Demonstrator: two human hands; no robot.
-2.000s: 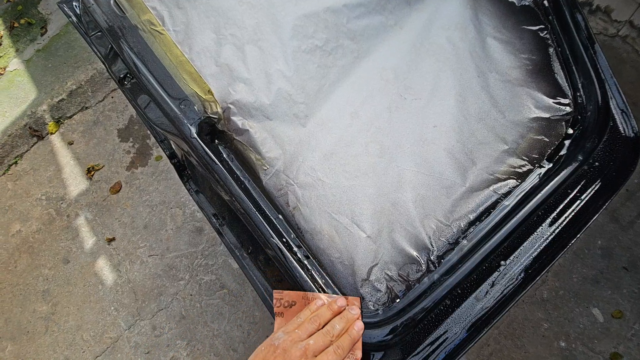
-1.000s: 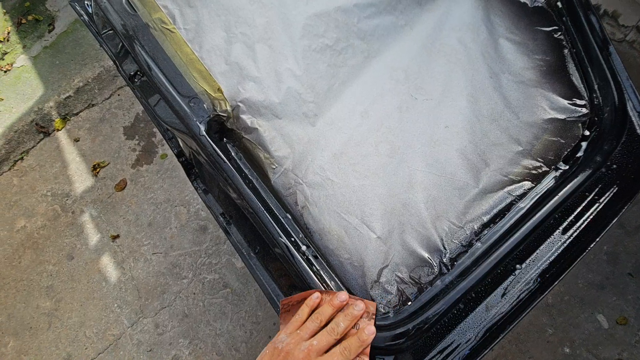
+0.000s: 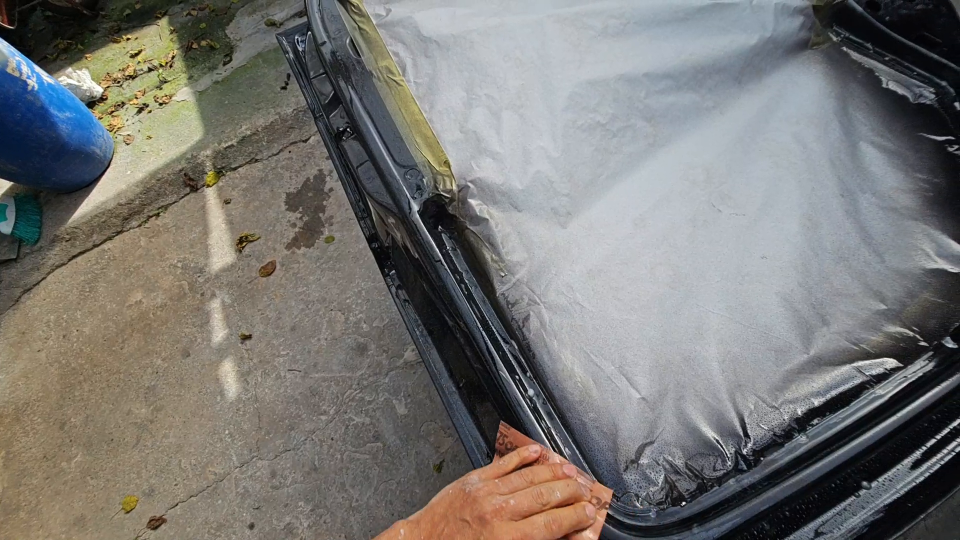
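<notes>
My left hand (image 3: 517, 499) lies palm down at the bottom centre, fingers close together, pressing a folded reddish-brown sheet of sandpaper (image 3: 510, 441) with printed marks onto a corner of a black vehicle door's window frame (image 3: 517, 382). The frame is wet and shiny, with droplets on it. Beside the hand, grey-white masking film (image 3: 675, 247), darkened by overspray near its edges, covers the opening. Yellowish masking tape (image 3: 405, 105) runs along its upper left edge. My thumb is hidden, and my right hand is out of view.
Cracked concrete (image 3: 300, 420) with scattered leaves lies to the left of the door. At the upper left, a blue cylindrical container (image 3: 49, 124) stands by a low ledge, with a green-bristled brush (image 3: 26, 217) below it. Several leaves lie on the mossy ground (image 3: 161, 60) behind.
The view has shifted, bringing the blue container and the brush in at the left. My left hand stays on the sandpaper near the same corner of the frame.
</notes>
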